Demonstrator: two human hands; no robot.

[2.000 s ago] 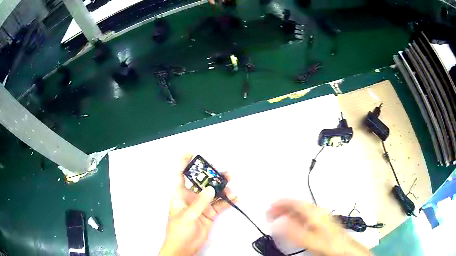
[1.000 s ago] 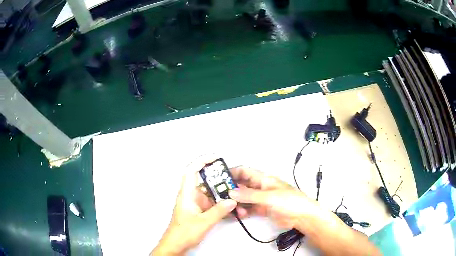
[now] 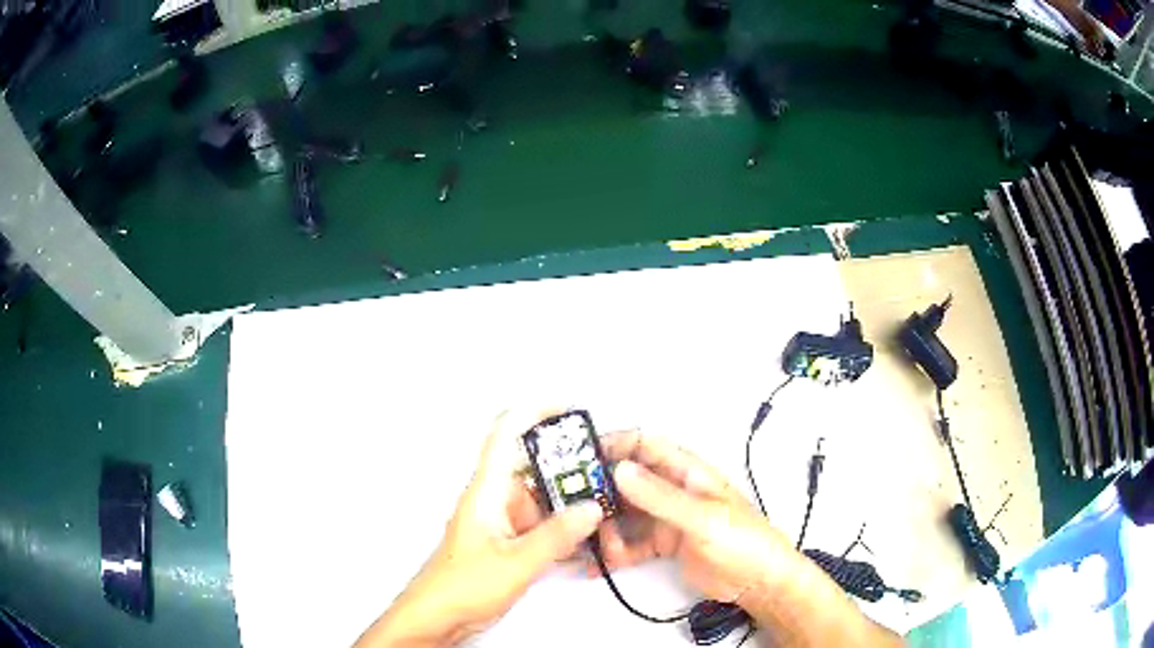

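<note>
An open black adapter housing [image 3: 570,458] with its circuit board showing is held over the white sheet, board side up. My left hand [image 3: 506,538] grips it from the left and below, with the thumb on the lower end. My right hand [image 3: 683,513] touches its right side with the fingertips. A thin black cord [image 3: 616,591] leaves the housing's lower end and runs to a coiled cord bundle [image 3: 718,619] by my right wrist. The fingers hide the housing's side edges.
Another open adapter [image 3: 829,355] with its corded bundle [image 3: 845,572] lies right, on the sheet's edge. A closed adapter [image 3: 931,348] lies on the brown board [image 3: 1000,418]. Stacked boards [image 3: 1069,317] stand far right. A grey post [image 3: 89,241] and black phone-like object [image 3: 125,538] are left.
My right hand has come in from the right to the housing. The housing has turned more upright in my left hand. The view has shifted a little, and parts on the green belt have moved.
</note>
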